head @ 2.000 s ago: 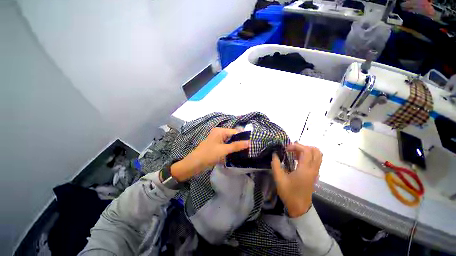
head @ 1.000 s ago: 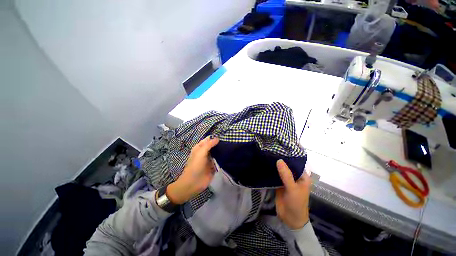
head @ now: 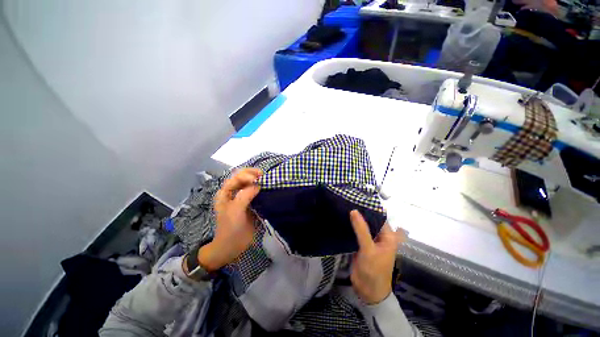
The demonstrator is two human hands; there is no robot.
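Observation:
The checked garment (head: 322,163) lies bunched over the table's front edge and hangs down toward my lap. Its dark navy panel (head: 309,220) is spread flat between my hands, facing me. My left hand (head: 233,214) pinches the panel's left end where it meets the checks. My right hand (head: 375,260) holds the right end, with a finger on the navy face and its other fingers hidden behind the cloth. Light grey lining cloth (head: 279,289) hangs below the panel.
The white sewing machine (head: 454,118) stands at the right, with plaid cloth (head: 529,135) on its arm. Scissors (head: 520,235) and a phone (head: 531,191) lie right of the needle. Dark cloth (head: 362,80) sits in the table's trough. Fabric (head: 99,289) is heaped at lower left.
The navy panel, at first bunched and partly folded, is now opened out between my hands. My left hand has moved left and my right hand slightly down and left.

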